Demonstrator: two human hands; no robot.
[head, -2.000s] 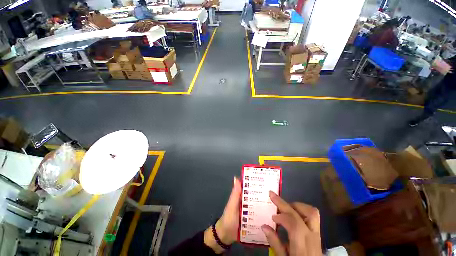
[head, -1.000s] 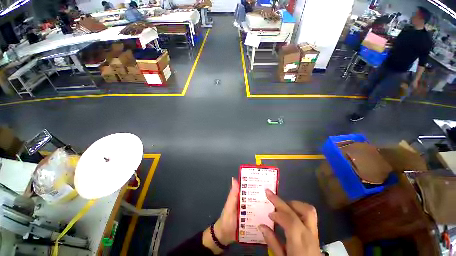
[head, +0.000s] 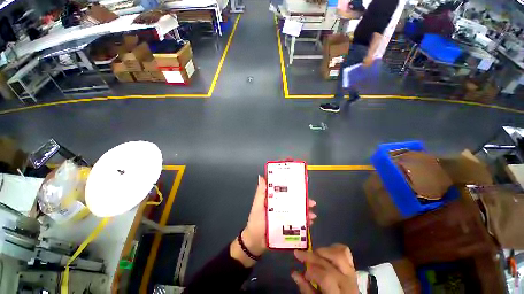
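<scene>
A smartphone (head: 286,205) with a red case and a lit white screen is upright in front of me. The screen shows small pictures and a green patch at its lower right. My left hand (head: 257,215) holds the phone from its left side and behind, with fingertips showing at its right edge. A dark beaded band is on the wrist. My right hand (head: 328,270) is below the phone's lower right corner, fingers bent and apart, holding nothing visible.
A blue crate (head: 392,182) with a brown bag (head: 422,175) is at right. A white disc (head: 123,178) and yellow strap are over the machine table at left. A person (head: 368,46) walks in the aisle ahead with a bluish-white item. Cartons (head: 172,64) stand beyond.
The phone is higher and its screen shows a different page. My right hand has moved down off the screen. The walking person has moved left across the aisle.
</scene>
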